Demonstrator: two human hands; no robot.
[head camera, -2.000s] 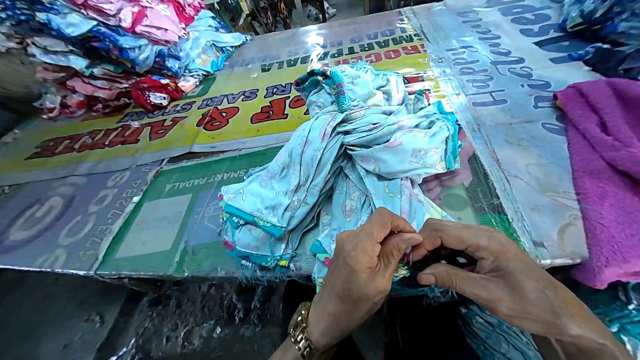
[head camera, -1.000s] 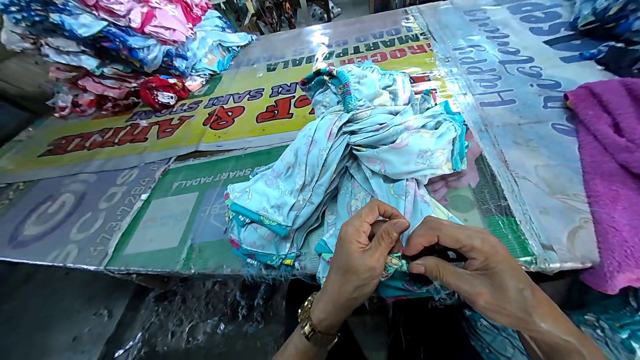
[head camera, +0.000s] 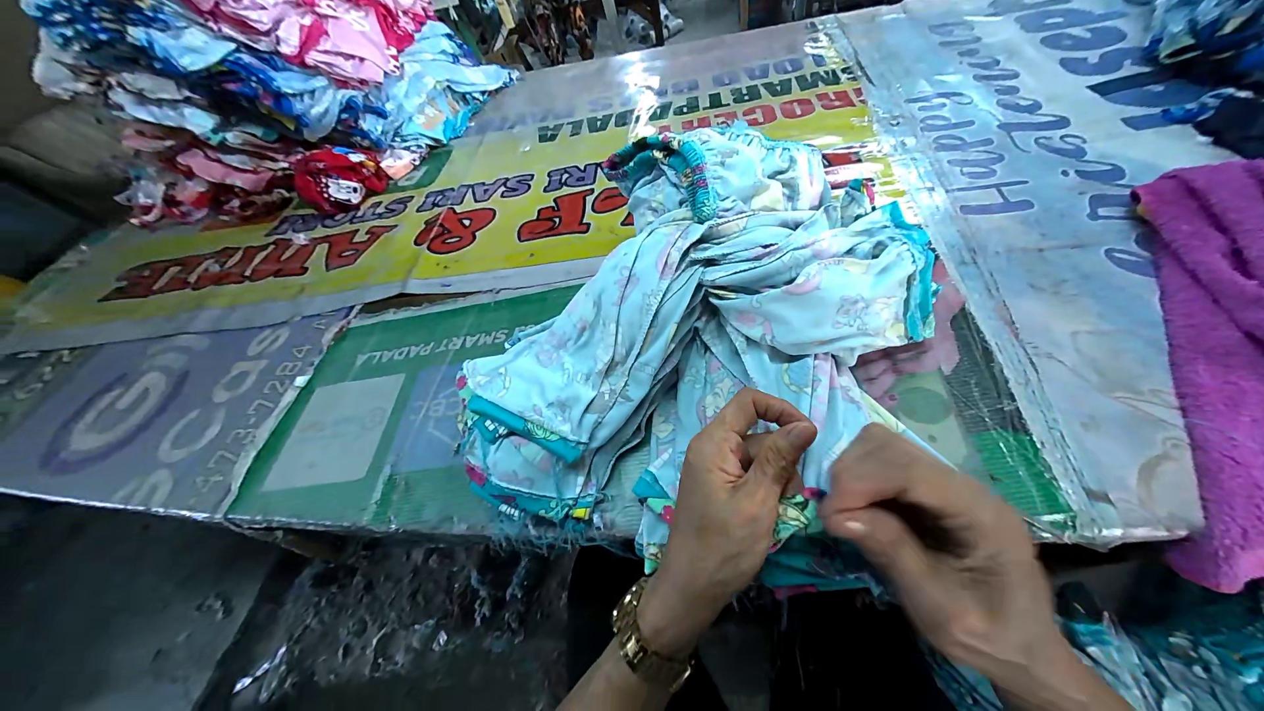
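A bundle of light blue printed garments (head camera: 632, 326) with teal trim lies on the table, its lower end reaching the near edge. My left hand (head camera: 731, 484), with a gold-coloured watch (head camera: 647, 637) on the wrist, pinches the trimmed hem of one garment between thumb and fingers. Just right of it is my right hand (head camera: 908, 523), blurred, with its fingers curled close to the same hem. Whether it grips cloth or a thread cannot be told. The dark thing within its curl is not clear.
The table is covered with printed tarpaulin sheets (head camera: 336, 247). A heap of pink, blue and red garments (head camera: 296, 89) stands at the back left. A purple towel (head camera: 1210, 336) hangs over the right edge, near dark blue cloth (head camera: 1210, 59). Teal cloth (head camera: 1165, 662) lies at lower right.
My right hand has shifted a little away from my left hand, to the right. The left hand keeps its pinch on the hem. The garment bundle lies as before.
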